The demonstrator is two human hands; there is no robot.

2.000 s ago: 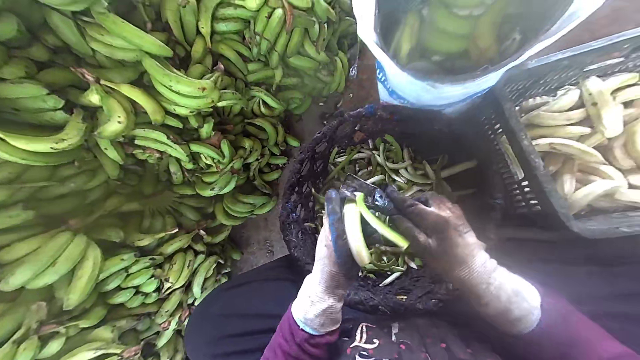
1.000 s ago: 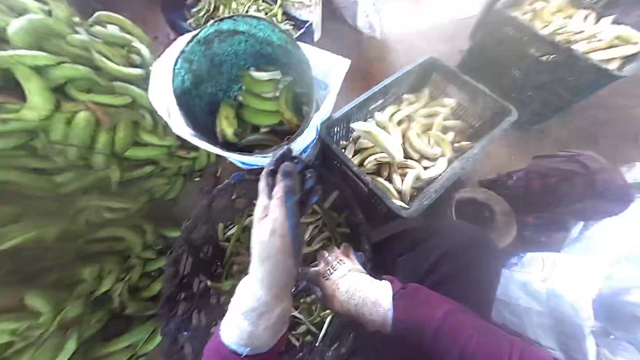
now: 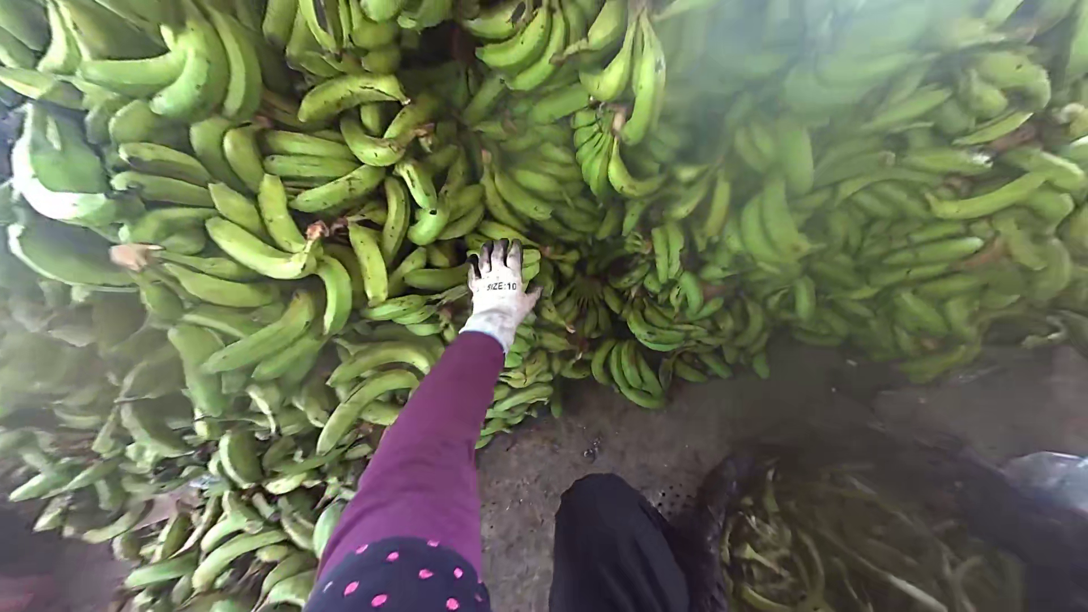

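My left hand (image 3: 497, 289), in a pale work glove with dark fingertips, reaches out onto a large heap of green bananas or plantains (image 3: 255, 246). Its palm faces down, and the fingers bend over the fruit near the heap's middle. Green fruit shows on both sides of the glove; whether the fingers are closed around any is hidden beneath them. My right hand is out of view. At the lower right, a dark basket (image 3: 718, 527) holds green and pale peel strips (image 3: 790, 552), partly blurred.
Brown floor (image 3: 595, 433) shows between the heap and my dark-trousered knee (image 3: 616, 544). Fruit spreads across the whole upper view and down the left side. A pale, shiny thing (image 3: 1045, 467) lies at the right edge, too blurred to name.
My left hand, at the bucket's rim one second ago, is now on the green fruit heap. The view has swung far left; bucket, crate and right hand have left it.
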